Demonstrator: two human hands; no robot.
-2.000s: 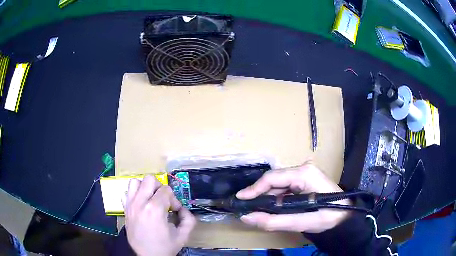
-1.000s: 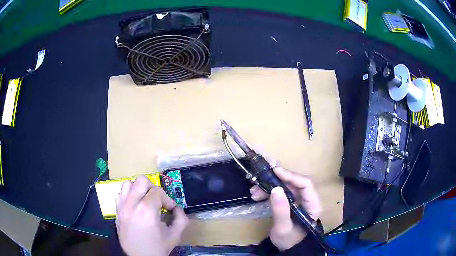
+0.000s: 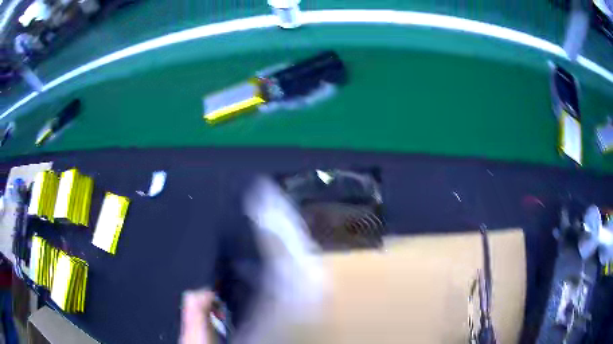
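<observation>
My left hand is at the bottom edge, blurred and partly cut off. Its fingers are at the left edge of a dark shape, which looks like the black housing. A long, pale, blurred shape, probably the bubble wrap, lies along its right side and overlaps the left edge of the cardboard sheet. The circuit board and battery of this unit cannot be made out. My right hand is not recognisable in view. On the cardboard's right side lie a slim dark stick and, beside it, thin dark looped shapes, perhaps the soldering iron.
The fan stands behind the cardboard. The green belt crosses the back, carrying a unit with its battery and others at both sides. Yellow-edged battery stacks are at left. The solder feeder is at right.
The view has tilted up and shifted left, showing more belt. The housing and wrap have left the cardboard's front and moved left with my left hand. My right hand has gone from view.
</observation>
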